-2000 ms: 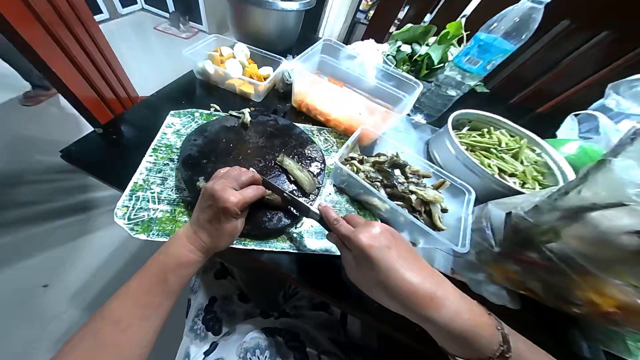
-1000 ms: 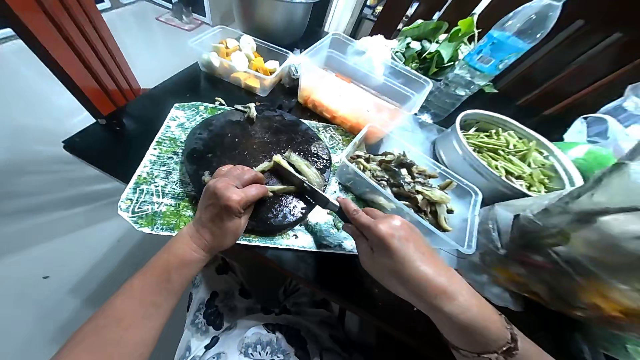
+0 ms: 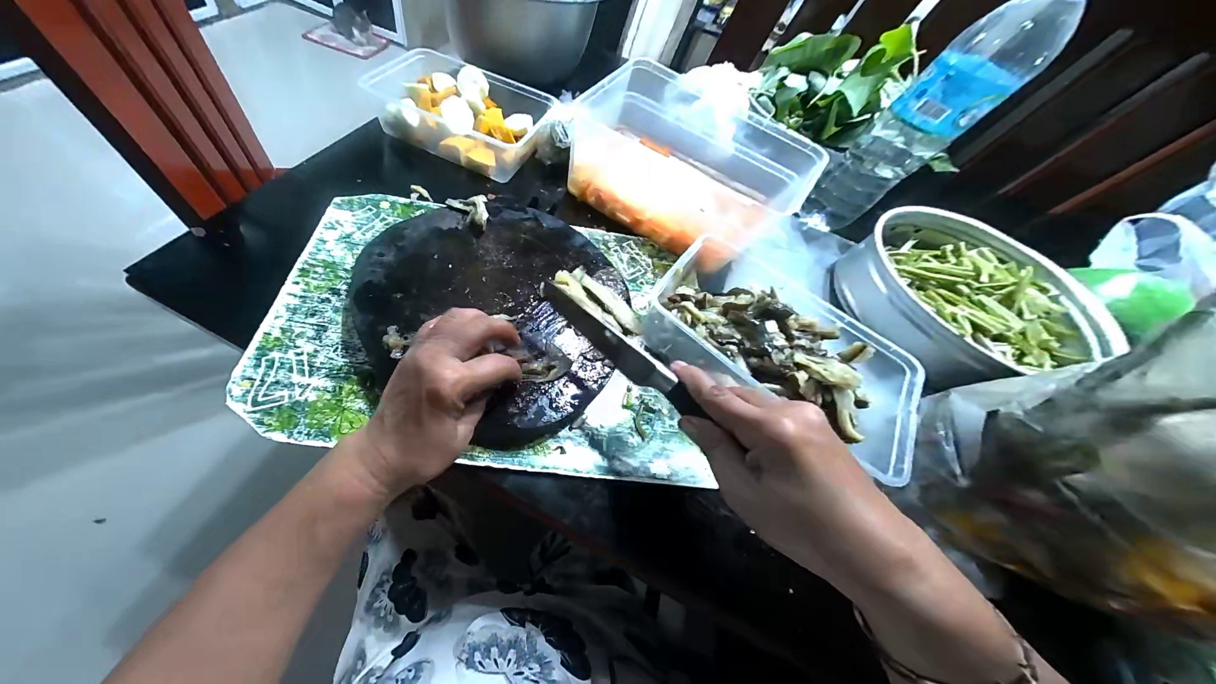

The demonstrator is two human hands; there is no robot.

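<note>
My right hand (image 3: 760, 442) grips the dark handle of a kitchen knife (image 3: 613, 342), its blade slanting up and left over a round dark chopping board (image 3: 465, 261). Pale cut vegetable strips (image 3: 598, 299) lie along the far side of the blade. My left hand (image 3: 442, 385) rests on the board with curled fingers, pressing on a small piece of the same vegetable (image 3: 540, 368), mostly hidden. Right of the board stands a clear plastic container (image 3: 898, 418) of greyish-brown sliced vegetable (image 3: 779, 347), apparently eggplant. A green patterned mat (image 3: 294, 370) lies under the board.
Behind are a container (image 3: 518, 161) of white and orange chunks, a larger container (image 3: 698, 180) with orange contents, leafy greens (image 3: 826, 85) and a plastic bottle (image 3: 936, 104). To the right stand a metal pot (image 3: 969, 294) of green cut vegetables and a filled plastic bag (image 3: 1092, 475).
The knife has moved away from my left hand toward the board's right side, with the pale strips beside its blade. A second ago the blade was close to the fingers of my left hand.
</note>
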